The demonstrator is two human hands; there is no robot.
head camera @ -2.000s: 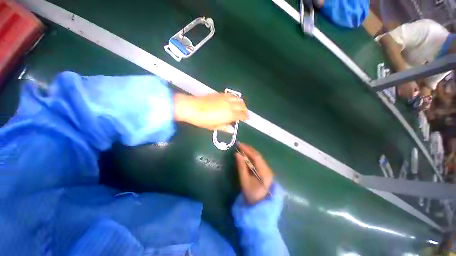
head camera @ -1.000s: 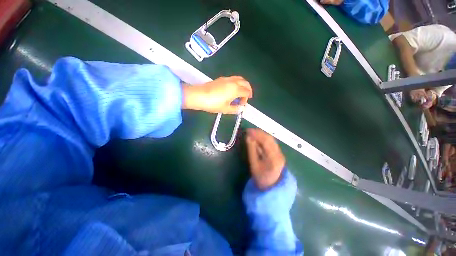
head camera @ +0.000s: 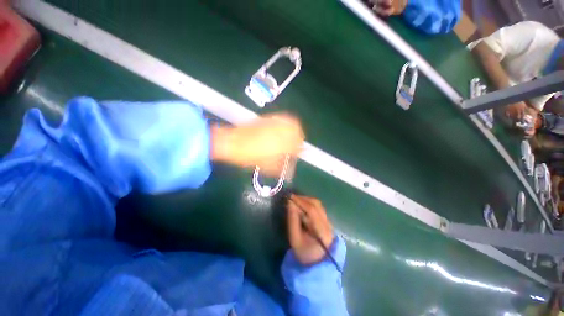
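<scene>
A white oval frame unit (head camera: 266,189) lies over the near bench strip by the guide rail. Only its rounded loop end shows; the rest is hidden under my left hand (head camera: 263,143). My left hand is blurred, and its fingers are over the frame's upper part. My right hand (head camera: 309,228), just below and right of the loop, holds a thin dark tool like tweezers (head camera: 320,240). The tool's tip is near the loop end but too blurred to tell if it touches.
Another frame unit with a blue patch (head camera: 263,89) lies on the green belt (head camera: 346,92) beyond the white guide rail (head camera: 154,71). A further unit (head camera: 405,86) lies near the far rail. A red tray (head camera: 15,46) is at upper left. People work across the belt; grey beams are at right.
My right hand has moved down and slightly left, and the thin tool in it now shows. My left hand has stayed over the frame. The unit beyond the rail appears lower in view.
</scene>
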